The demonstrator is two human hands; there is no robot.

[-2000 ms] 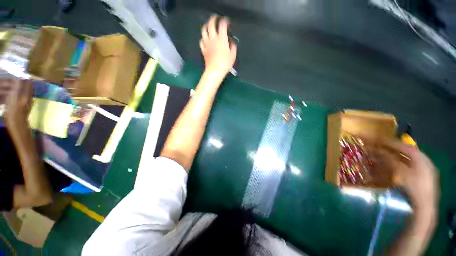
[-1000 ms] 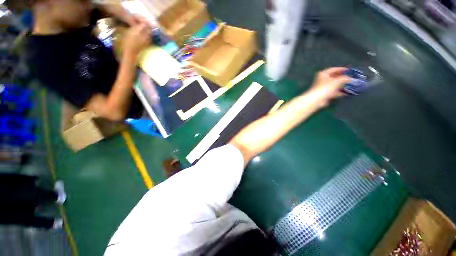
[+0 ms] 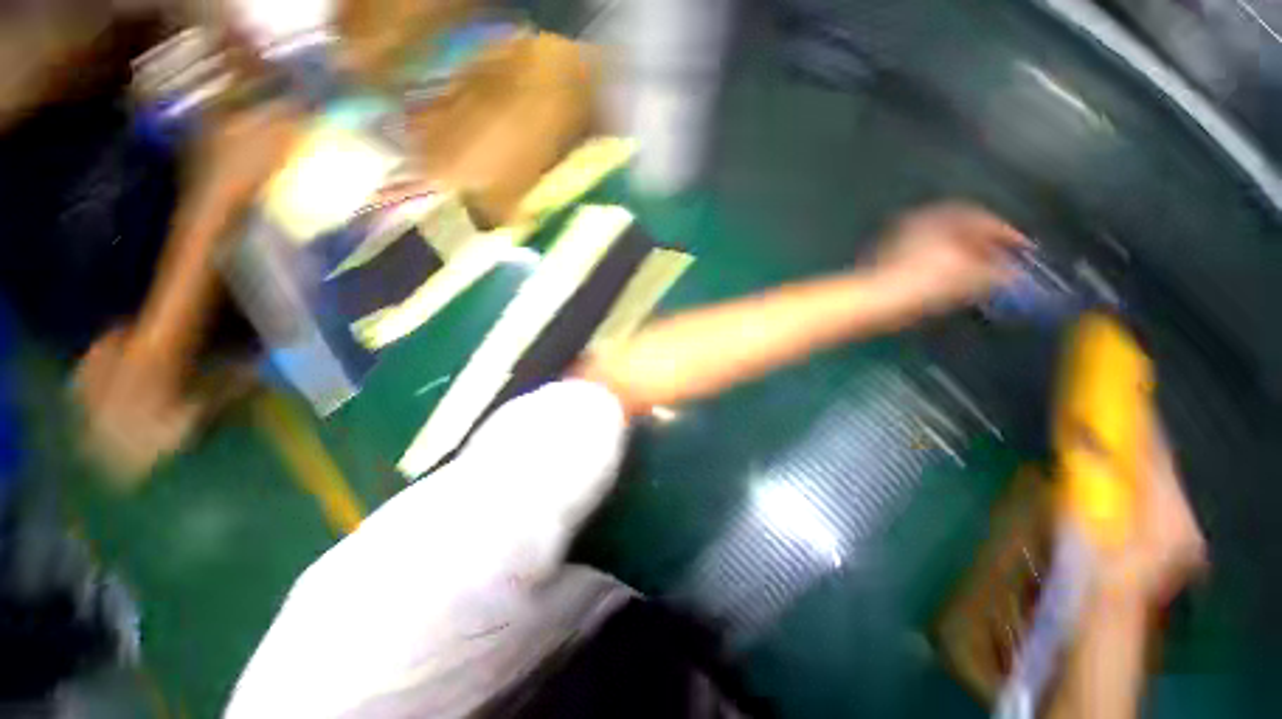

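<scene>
The frame is blurred. My left hand (image 3: 949,256) is stretched out at the upper right, its fingers on a round blue unit (image 3: 1033,288). My right hand (image 3: 1156,527) is at the right and grips the yellow hot glue gun (image 3: 1104,421). The gun's front end is close to the blue unit; contact cannot be told. A pale glue stick (image 3: 1047,618) trails from the back of the gun. The cardboard parts box (image 3: 970,597) lies partly behind the gun and right forearm.
The perforated strip (image 3: 830,492) lies on the green bench, with small blurred parts at its far end. A black board strip (image 3: 570,309) with pale edges lies beside my left forearm. A neighbour's cardboard box (image 3: 513,120), a white post (image 3: 668,99) and a coworker's arm (image 3: 197,246) are at the left.
The view has turned and moved. My right hand, over the parts box two seconds ago and out of view one second ago, now holds the glue gun near the blue unit. My left hand still holds the unit.
</scene>
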